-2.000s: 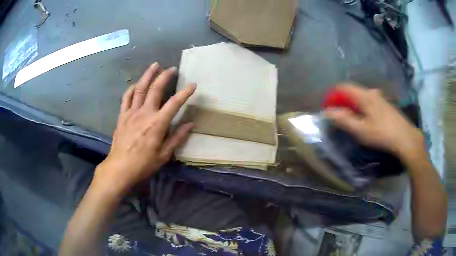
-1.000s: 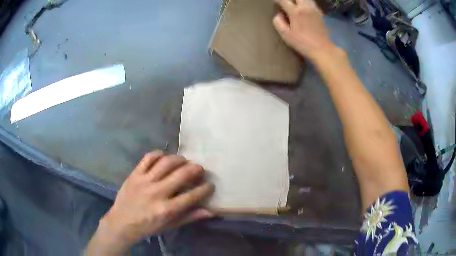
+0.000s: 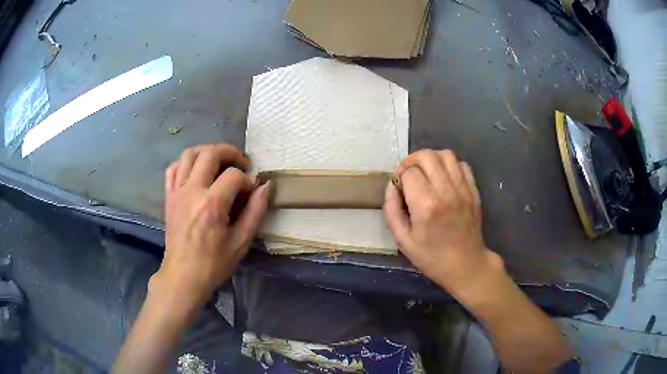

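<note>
A pale pocket piece (image 3: 325,117) lies on a stack of pale pieces (image 3: 333,228) near the table's front edge, angled corners pointing away. Its near end is turned up as a tan-brown hem fold (image 3: 329,191) across the piece. My left hand (image 3: 212,201) pinches the left end of the fold between thumb and fingers. My right hand (image 3: 439,212) pinches the right end the same way. The fingertips partly hide both fold ends.
A tan-brown stack (image 3: 358,25) lies beyond the work. The steam iron (image 3: 596,175) stands at the right, tipped up on its rear. A long white curved strip (image 3: 99,102) and a clear plastic piece (image 3: 26,109) lie at the left. Thread scraps dot the grey table (image 3: 505,146).
My right hand has come back from the tan-brown stack to the pale piece. My left hand has moved up its left side. The piece's near end, flat before, is now folded over, tan-brown side showing.
</note>
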